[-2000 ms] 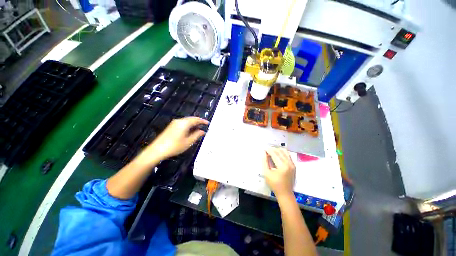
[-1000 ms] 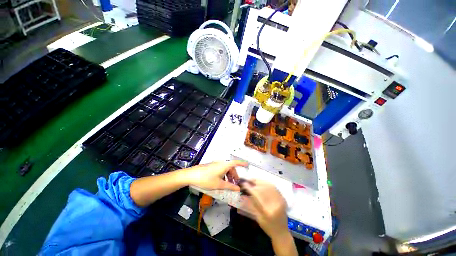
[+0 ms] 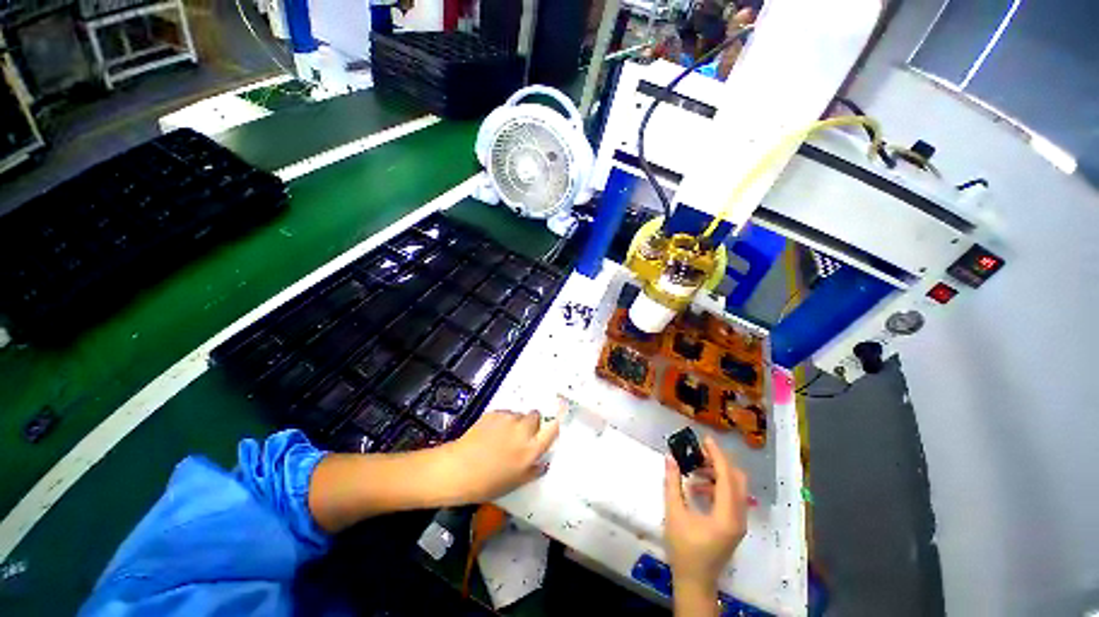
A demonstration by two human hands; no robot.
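Observation:
My right hand [image 3: 706, 511] holds a small black squarish housing [image 3: 686, 450] in its fingertips, above the front of the grey fixture plate. The orange-brown jigs [image 3: 692, 392] stand in rows on the fixture plate [image 3: 652, 419], behind my right hand, with black parts or cut-outs in them. My left hand [image 3: 507, 451] rests at the left front of the white machine bed [image 3: 545, 398], fingers curled; whether it holds anything is hidden. The machine head [image 3: 675, 268], with a white nozzle, is over the back left jigs.
A black blister tray [image 3: 398, 331] lies left of the machine. A white fan [image 3: 534, 159] stands behind it. Another black tray [image 3: 133, 229] is at the far left, and stacked trays [image 3: 446, 75] are at the back. Tiny dark parts [image 3: 579, 315] lie left of the jigs.
Both hands were together over the bed's front a second ago. They are now apart: my right hand has moved right with the black housing, my left slightly left. The view has also shifted.

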